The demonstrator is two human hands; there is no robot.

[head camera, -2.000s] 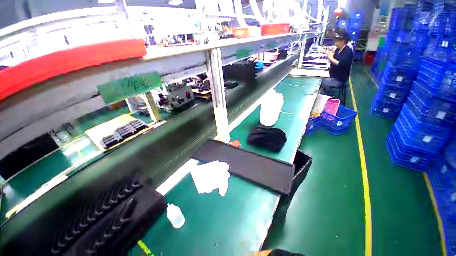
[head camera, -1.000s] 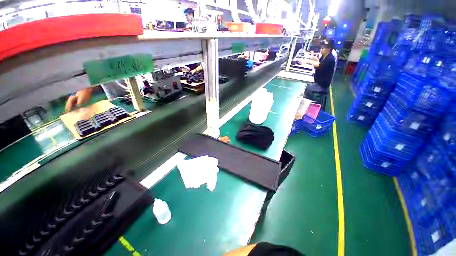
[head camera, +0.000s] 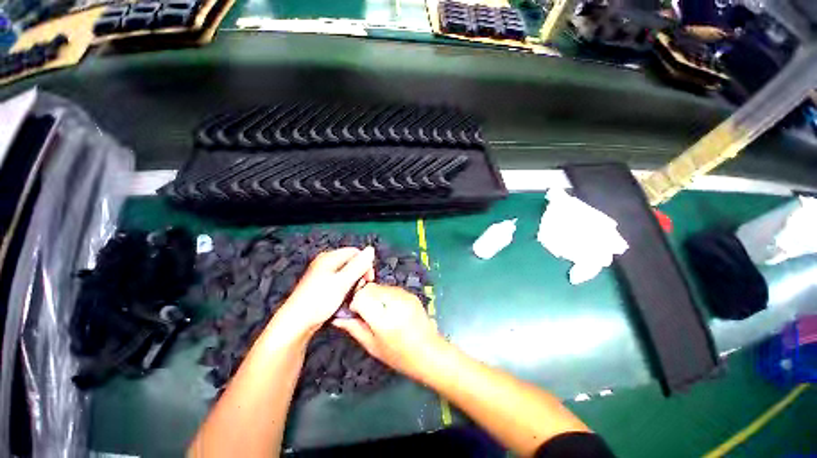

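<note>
My left hand [head camera: 324, 288] and my right hand [head camera: 391, 322] are together over a heap of small dark pads [head camera: 255, 295]. The fingers of both hands pinch a small dark piece between them; it is mostly hidden. A tangled pile of black plastic parts [head camera: 121, 295] lies left of the heap. Behind the heap, a long black parts tray [head camera: 336, 210] holds two rows of slanted black parts [head camera: 331, 179]. A small whitish squeeze bottle [head camera: 494, 239] lies or stands right of the heap; I cannot tell which.
A crumpled white cloth [head camera: 580, 234] lies right of the bottle. A long black flat tray or lid [head camera: 647, 277] lies slanted beyond it, then a dark soft lump [head camera: 727, 273]. Plastic-wrapped sheets [head camera: 58, 268] stand at the far left. A dark conveyor [head camera: 358, 80] runs behind the tray.
The view has swung from the aisle at the right to the bench in front. Both hands have come into view, together over the pad heap.
</note>
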